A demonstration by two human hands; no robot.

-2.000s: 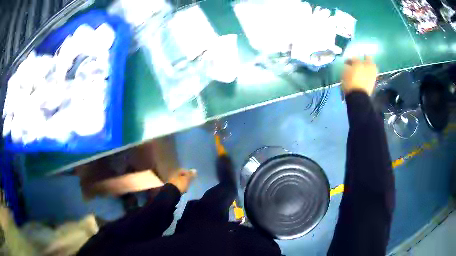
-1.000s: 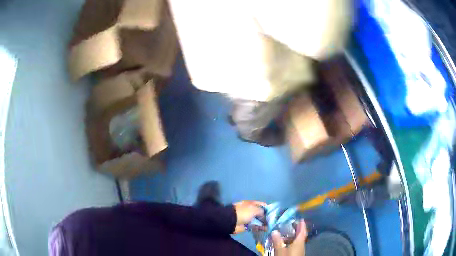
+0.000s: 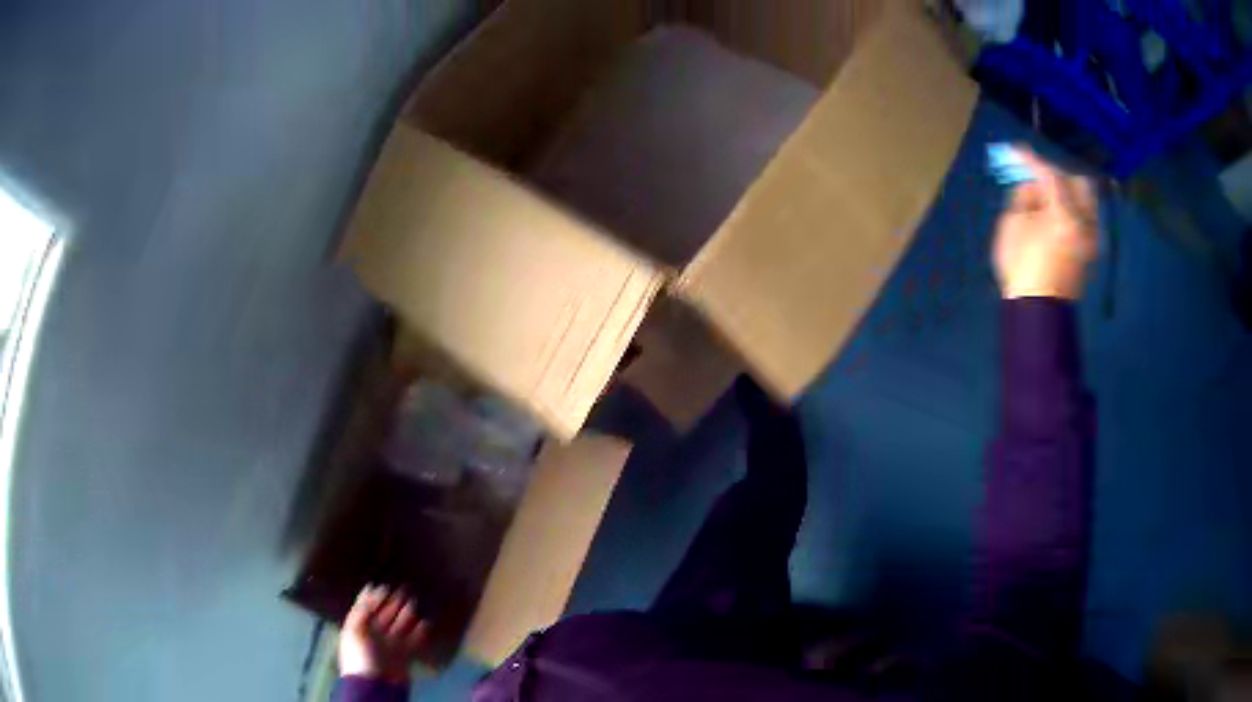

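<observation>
My right hand (image 3: 1046, 236) is bare, blurred and stretched out at the upper right. A small pale blue and white thing (image 3: 1011, 163) shows at its fingertips; what it is cannot be told. My left hand (image 3: 383, 632) is bare, at the lower left by the near edge of a smaller open carton (image 3: 552, 542), with its fingers curled; whether it holds anything cannot be told. Clear crumpled plastic (image 3: 460, 436) lies in that carton. A large open carton (image 3: 494, 261) stands ahead of me, with a flat pale sheet (image 3: 680, 137) inside.
Blue crates (image 3: 1112, 76) stand at the upper right. The blue floor (image 3: 893, 453) shows between the large carton and my right arm. My leg (image 3: 748, 507) is just below the large carton. A pale curved edge (image 3: 30, 295) runs along the far left.
The view has turned from the bench to the cartons, which are now close. My hands were together on a crumpled bluish thing and are now wide apart.
</observation>
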